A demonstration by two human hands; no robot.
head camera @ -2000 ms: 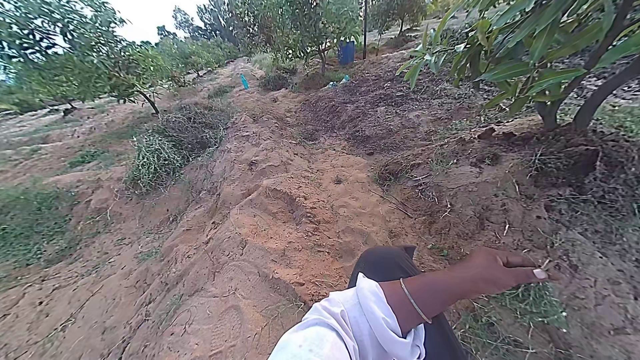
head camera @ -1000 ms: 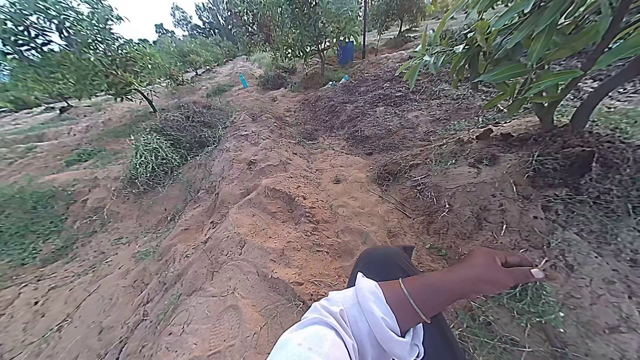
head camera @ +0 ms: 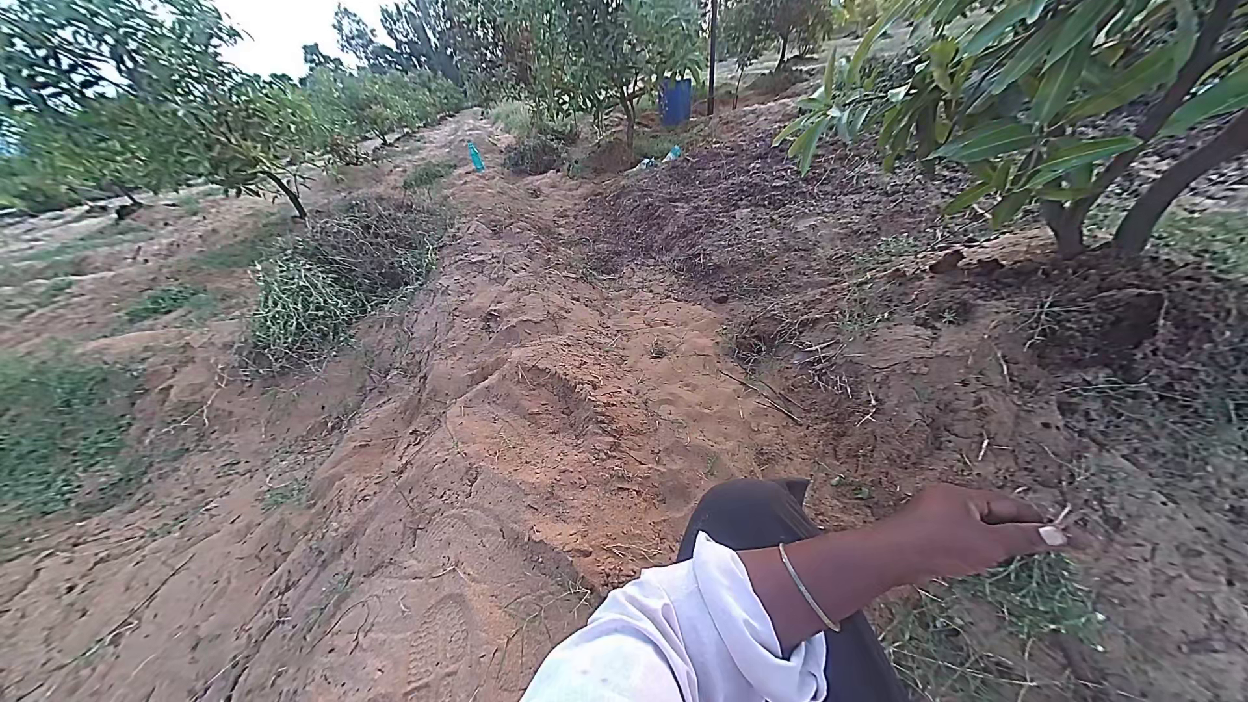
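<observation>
My left hand (head camera: 975,531) reaches across to the lower right, past a dark-clothed knee (head camera: 746,512). A thin pale stem (head camera: 1064,514) shows between its thumb and forefinger. Green weeds (head camera: 1048,595) lie just below the fingers on sandy soil; whether the stem belongs to them I cannot tell. A white sleeve (head camera: 673,634) is rolled up the forearm, and a thin bangle circles the wrist. My right hand is out of view.
A leafy young tree (head camera: 1072,210) stands at the right. Piled weeds (head camera: 312,292) lie left of a sandy ridge (head camera: 507,390). Farther off are a turquoise bottle (head camera: 476,157), a blue drum (head camera: 675,101) and more trees. Dry twigs (head camera: 765,395) lie on the ground ahead.
</observation>
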